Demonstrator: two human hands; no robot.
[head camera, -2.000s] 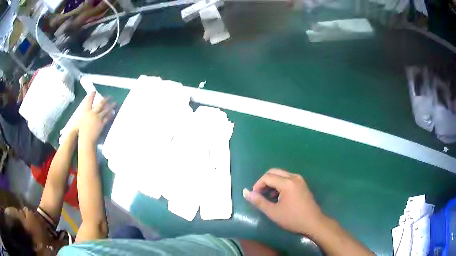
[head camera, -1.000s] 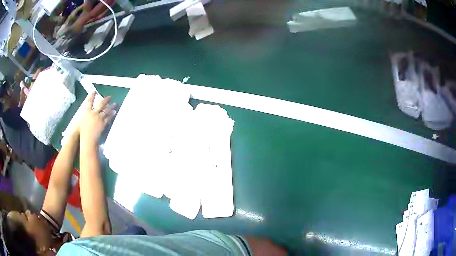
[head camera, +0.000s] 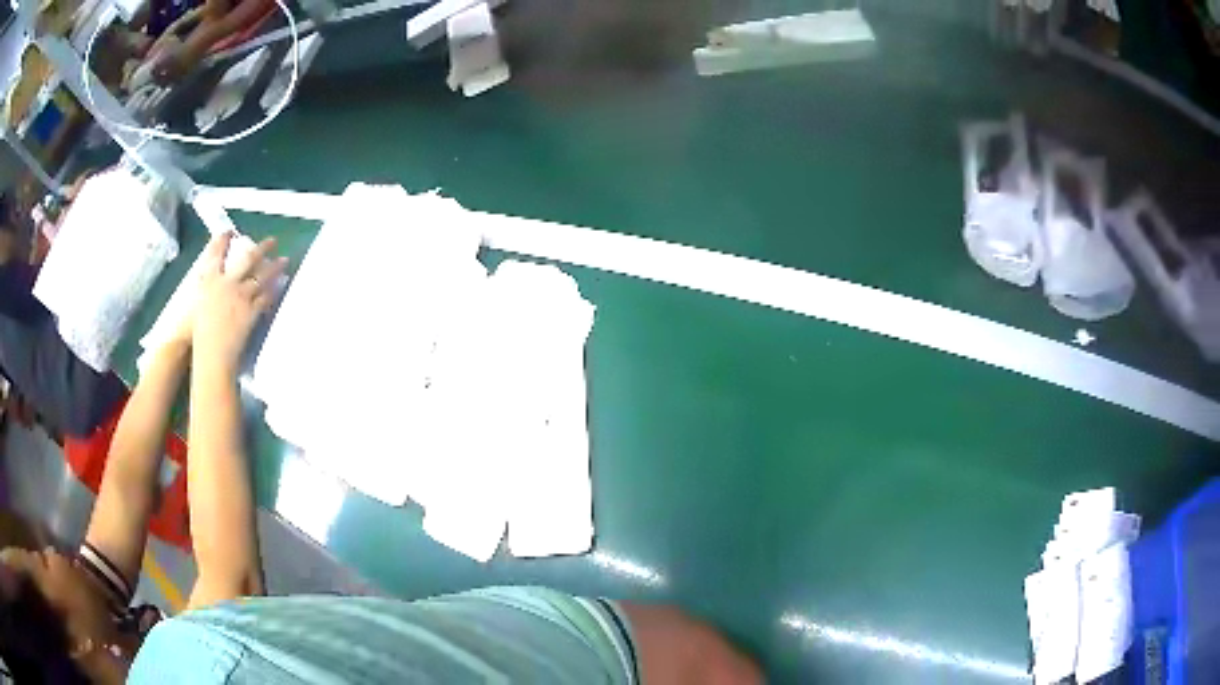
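Observation:
Neither of my hands is in view. A teal sleeve (head camera: 401, 640) and part of a bare arm cross the bottom edge. Overlapping flat white cartons (head camera: 442, 361) lie on the green bench left of centre, washed out by glare. A fanned pile of white printed slips (head camera: 1084, 589) lies at the lower right, beside a blue parts bin (head camera: 1184, 575) cut off by the right edge. Beyond the white strip, several bagged products (head camera: 1081, 241) in milky-white sleeves lie at the right; the darker contents are unclear.
Another person's forearms and hands (head camera: 221, 361) reach over the bench at the left, by a white bundle (head camera: 107, 268). A white strip (head camera: 749, 274) crosses the bench. A narrow white block (head camera: 789, 40) and smaller white pieces (head camera: 475, 51) lie at the far side. A white cable loops far left.
My hand, seen right of the cartons two seconds ago, has left the picture. The bagged products and far white block have moved left relative to the strip. The whole view has also shifted slightly.

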